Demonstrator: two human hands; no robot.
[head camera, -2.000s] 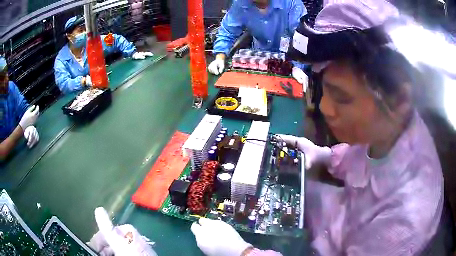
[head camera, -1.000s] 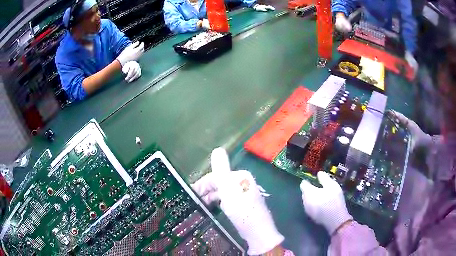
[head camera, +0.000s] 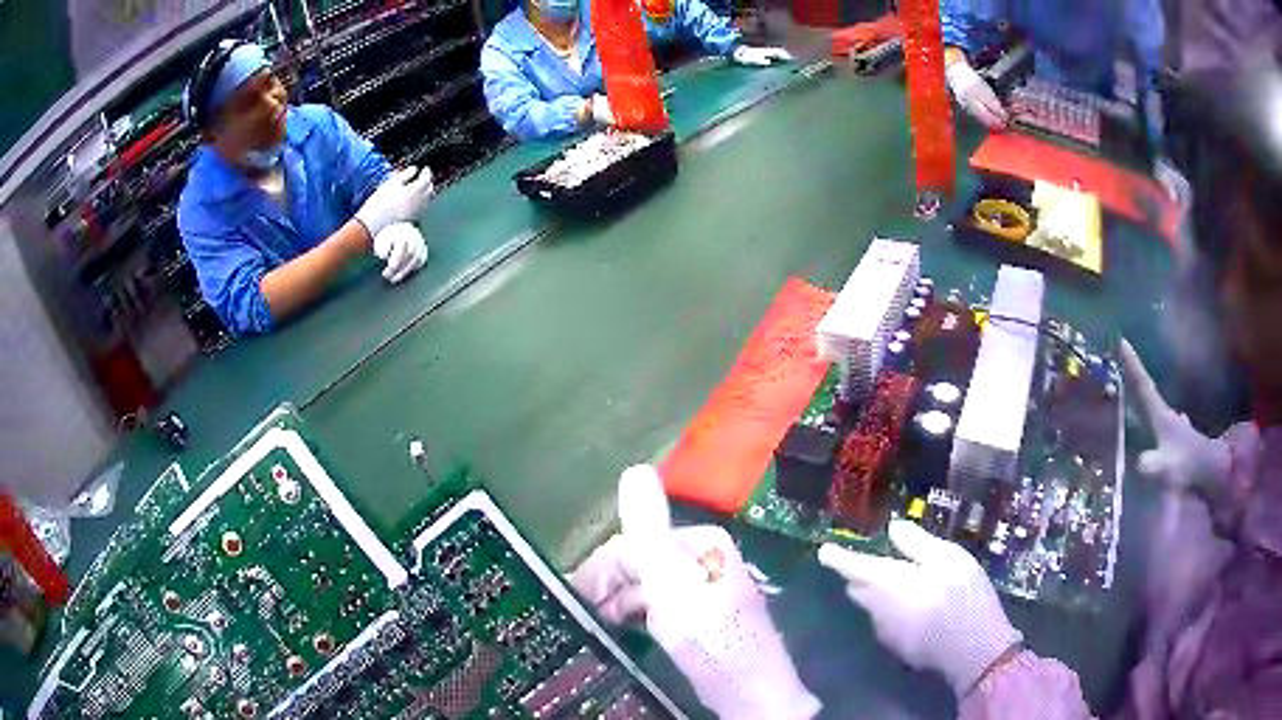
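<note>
A large green circuit board (head camera: 338, 603) with a white outline and a notched corner is tilted at the lower left, its face of small solder dots towards me. My right hand (head camera: 710, 605), in a white knitted glove, is at the board's right edge. Its curled fingers meet the edge and its thumb points up. The board's lower part is cut off by the picture's edge. My left hand is not in view.
At the right, a person in pink sleeves has gloved hands at a component-side board (head camera: 1071, 464) beside a red pad (head camera: 752, 401). A black parts tray (head camera: 598, 172), wrapped posts (head camera: 928, 106) and people in blue stand farther off.
The view has swung left, bringing much more of the tilted board into the picture. My right hand stays at its edge. The neighbour's near hand has shifted slightly along their board.
</note>
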